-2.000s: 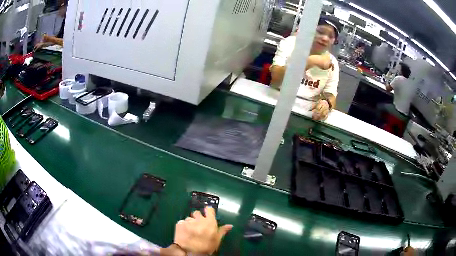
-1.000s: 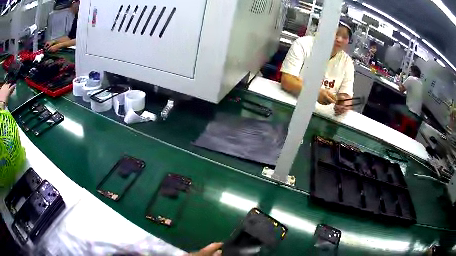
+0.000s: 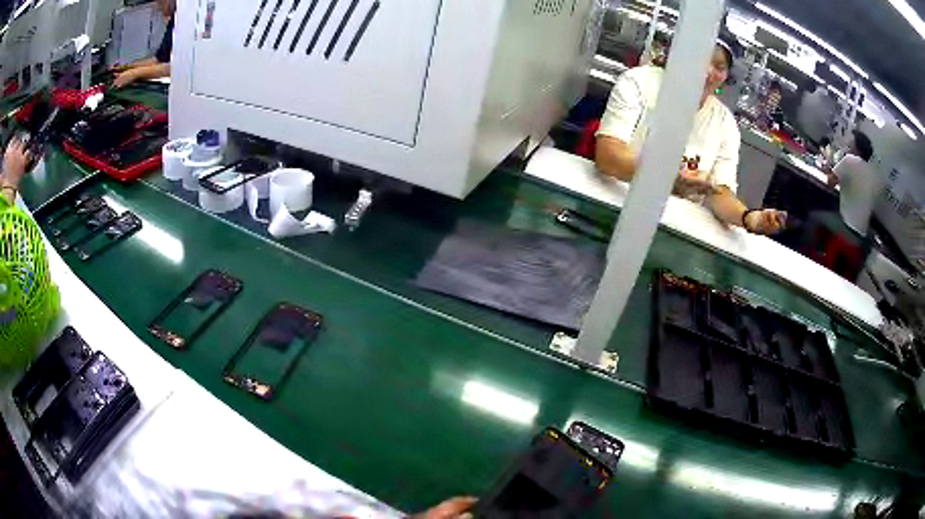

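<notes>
My left hand (image 3: 446,508) is at the bottom edge, mostly cut off. Its fingertips hold the left edge of a black phone frame (image 3: 553,482) with a dark middle, tilted over the green conveyor belt (image 3: 406,405). Another phone frame (image 3: 596,444) lies partly hidden behind it. Two open phone frames with copper spots lie on the belt to the left, one nearer (image 3: 316,329) and one farther left (image 3: 236,294). My right hand is not in view; a small dark shape at the bottom right is too unclear to name.
Stacked black fixtures (image 3: 91,416) and a green fan (image 3: 22,284) are at left. A pale post (image 3: 644,213), black mat (image 3: 512,276) and black tray (image 3: 751,370) stand beyond the belt. A person is behind the post. Several frames and a red tray are far left.
The view has shifted, and the belt frames sit farther left and higher. My left hand has gone from touching a frame to holding one, which now overlaps another frame on the belt.
</notes>
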